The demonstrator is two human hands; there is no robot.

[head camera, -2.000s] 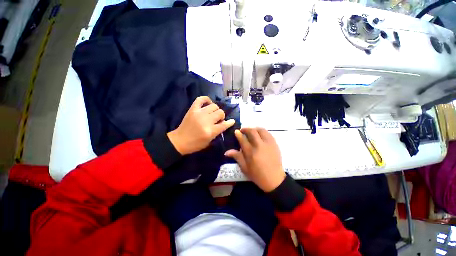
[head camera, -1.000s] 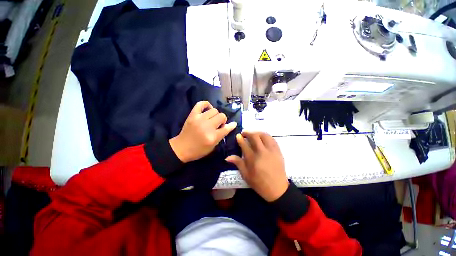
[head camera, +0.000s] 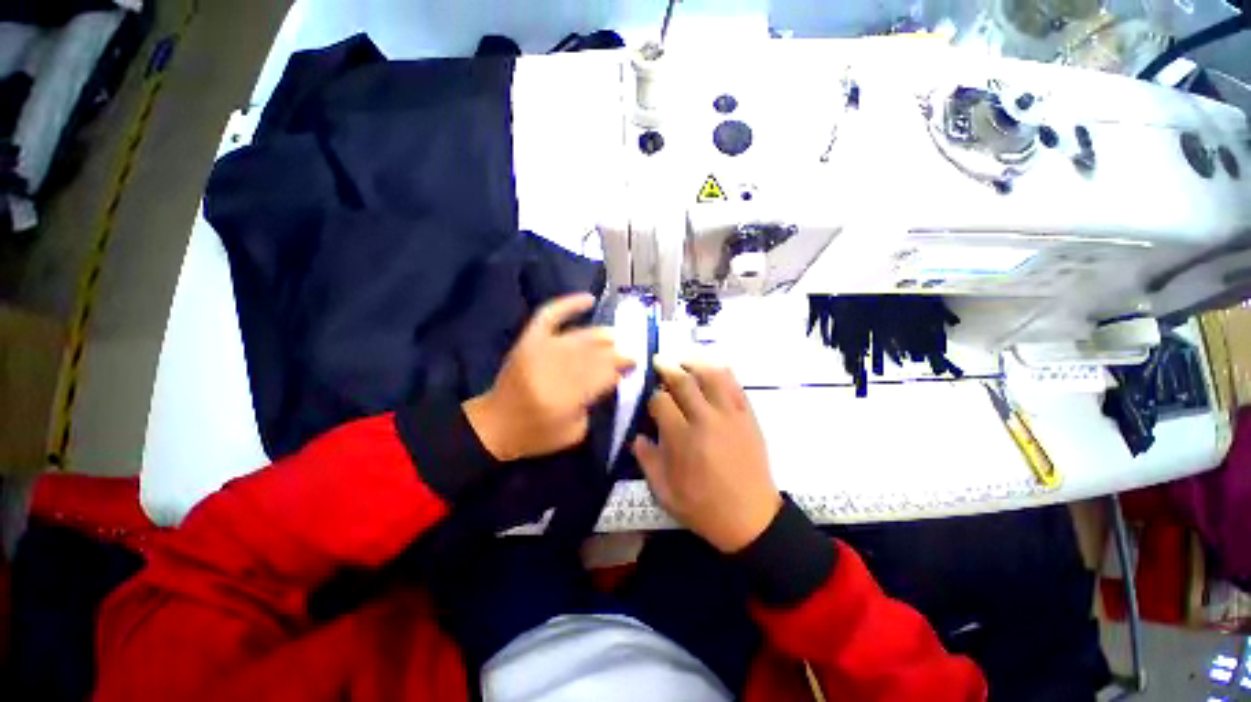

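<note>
A large dark navy garment (head camera: 398,233) lies left of the needle and runs down over the table's front edge. My left hand (head camera: 556,381) grips its edge just below the presser foot (head camera: 638,291). A narrow dark strip with a white stripe (head camera: 630,398) runs from the presser foot down between my hands. My right hand (head camera: 707,446) is at the strip's right side, fingers bent and fingertips near it; whether it pinches the strip is hidden. The white sewing machine head (head camera: 782,137) stands above.
A black fringe-like bunch (head camera: 885,333) lies under the machine arm. A yellow-handled tool (head camera: 1029,450) lies to its right. Glossy black parts (head camera: 1150,395) lie at the table's far right. A printed ruler (head camera: 906,505) runs along the front edge. A dark fabric pile (head camera: 974,590) is below.
The strip's white stripe now shows between my hands, where dark cloth was before. My left hand's fingers have shifted at the cloth edge. The whole view has shifted slightly.
</note>
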